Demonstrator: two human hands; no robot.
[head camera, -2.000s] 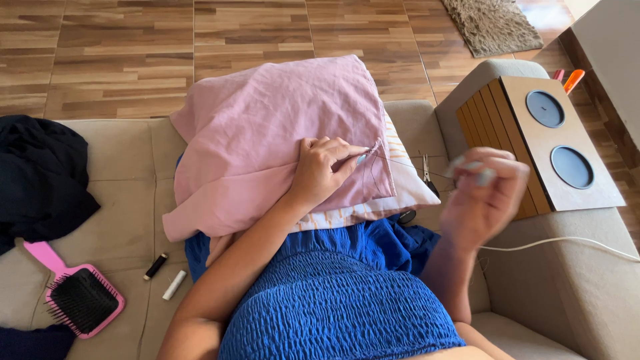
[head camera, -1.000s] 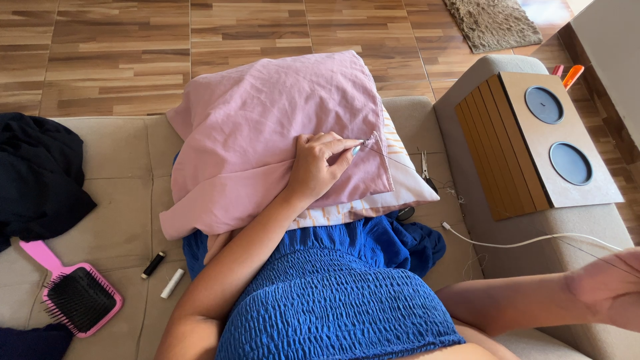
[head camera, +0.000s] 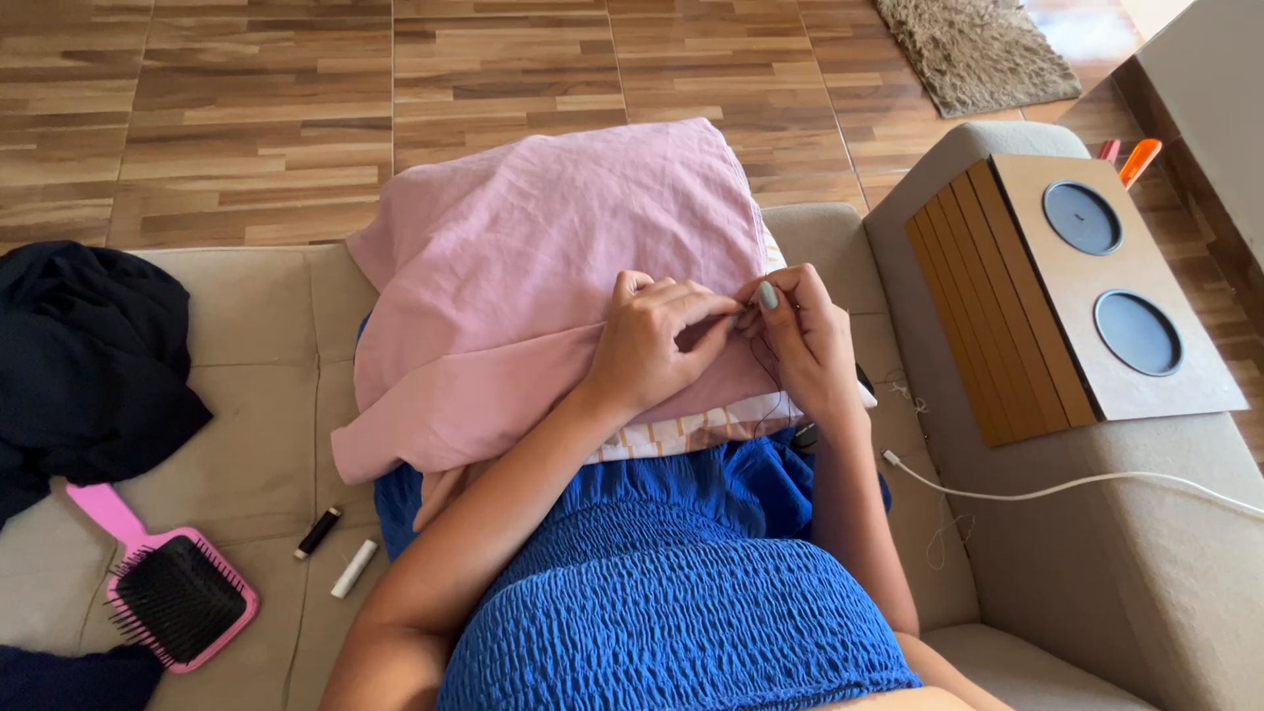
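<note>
Pink cloth (head camera: 553, 227) lies over a white patterned cushion (head camera: 691, 431) on my lap. My left hand (head camera: 662, 341) rests on the cloth, its thumb and index finger pinching the fabric near the right edge. Close against those fingertips, my right hand (head camera: 798, 336) has its thumb and fingers pinched together at the same spot. Dark thread (head camera: 765, 365) hangs in loops below the fingers. Whether a needle is between them cannot be made out. A black thread spool (head camera: 318, 533) and a white thread spool (head camera: 354, 569) lie on the sofa at my left.
A pink hairbrush (head camera: 183, 599) and dark clothing (head camera: 89, 365) lie on the sofa (head camera: 262, 415) at left. On the right armrest sits a wooden tray (head camera: 1047, 286) with two round cup holders. A white cable (head camera: 1047, 494) and loose thread bits (head camera: 948, 538) are near it.
My right hand swung out to the lower right a second ago and is now back at the cloth, touching my left fingertips. My left hand has stayed on the cloth.
</note>
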